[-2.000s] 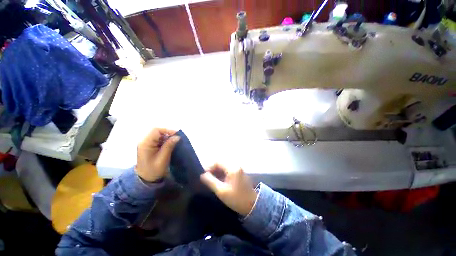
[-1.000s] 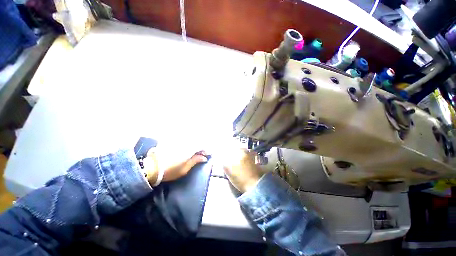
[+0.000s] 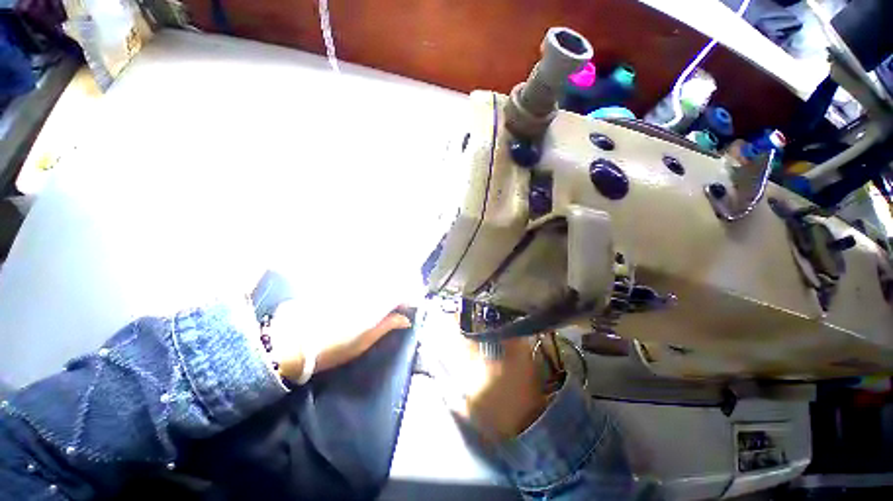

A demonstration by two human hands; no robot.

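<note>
Dark fabric (image 3: 357, 411) lies on the white table's front edge and hangs down toward my lap. My left hand (image 3: 343, 347) rests on its upper part, fingertips near the fabric's right edge, with glare over the hand. My right hand (image 3: 494, 382) is under the left end of the cream sewing machine head (image 3: 676, 245), just right of the fabric edge. Its fingertips are washed out by glare and partly behind the machine, so what they touch is hidden. The presser foot area (image 3: 480, 315) is just above my right hand. Gold-coloured snips loops (image 3: 560, 360) show beside my right wrist.
The white tabletop (image 3: 196, 176) glares strongly at left. A reddish-brown board (image 3: 411, 44) runs behind it. Thread spools (image 3: 720, 122) stand behind the head, and a dark stand is at upper right. A small panel (image 3: 762, 447) is at the table's front right.
The view has turned and come closer to the machine. Both hands moved from holding the fabric up in front of the table to the needle area. In the last second, my right hand shifted slightly under the head.
</note>
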